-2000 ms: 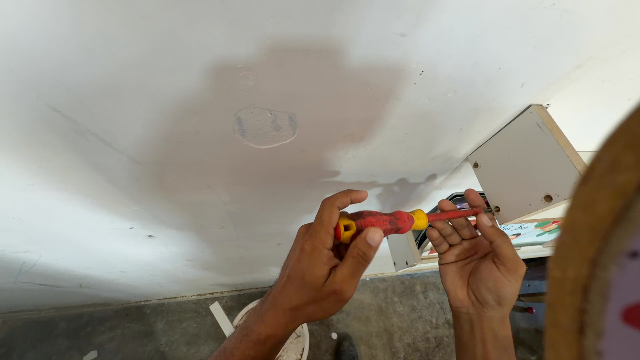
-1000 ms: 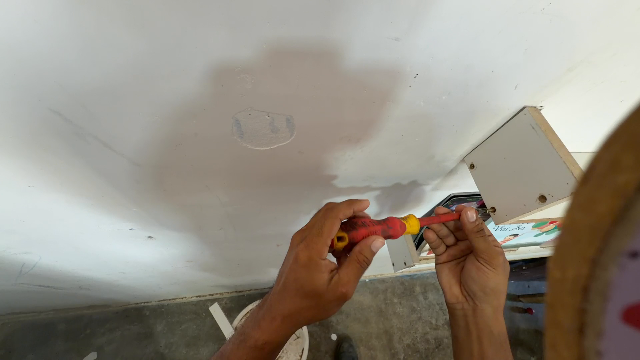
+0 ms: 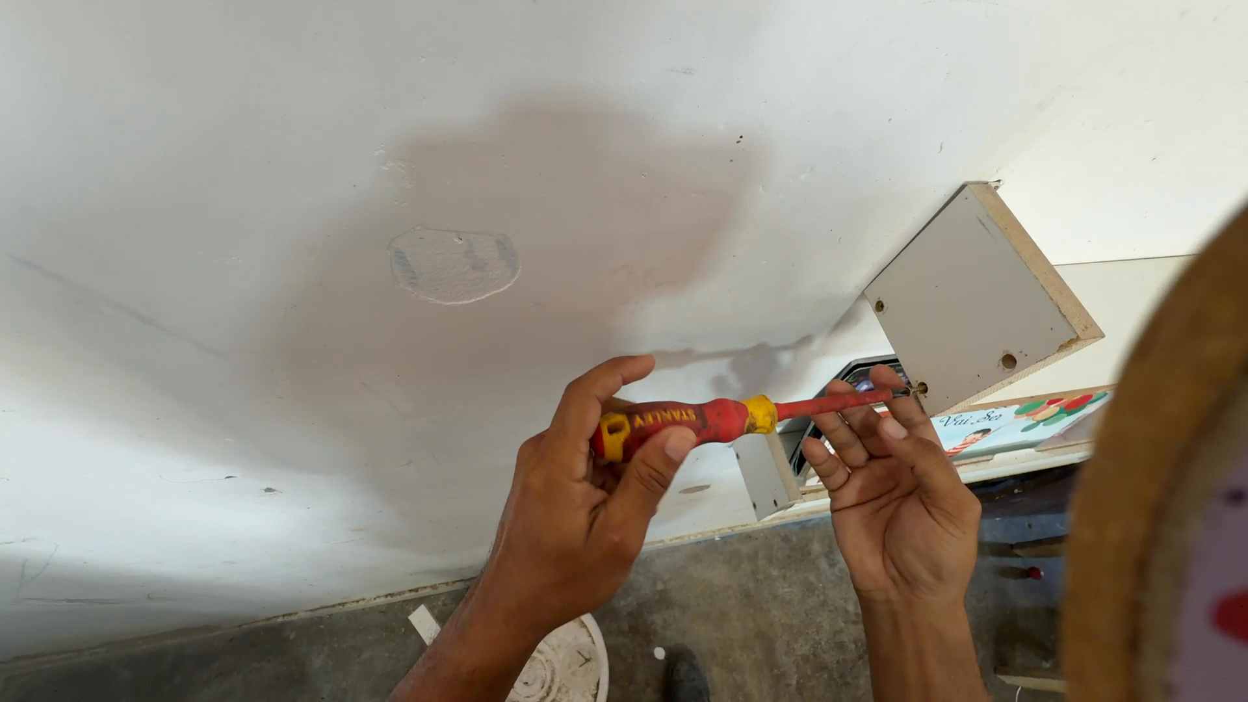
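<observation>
A red and yellow Stanley screwdriver (image 3: 717,419) lies level, its handle in the grip of my left hand (image 3: 585,497). Its shaft runs right, and the tip meets a hole near the lower corner of a grey board panel (image 3: 975,302) with raw wood edges. Beneath the shaft, my right hand (image 3: 902,497) is palm up, its fingers loosely curled around the shaft near the tip; whether they press on it I cannot tell. Two more holes show in the panel.
The white wall (image 3: 322,390) bears a rough patch (image 3: 455,265). Below are a round white lid or bucket (image 3: 561,668), a white strip (image 3: 424,624) and the concrete floor (image 3: 721,595). A blurred wooden edge (image 3: 1121,487) fills the right side. A printed picture board (image 3: 1014,424) lies behind the panel.
The fingers of my right hand have loosened from the pinch on the shaft seen one second ago. The screwdriver stays in my left hand.
</observation>
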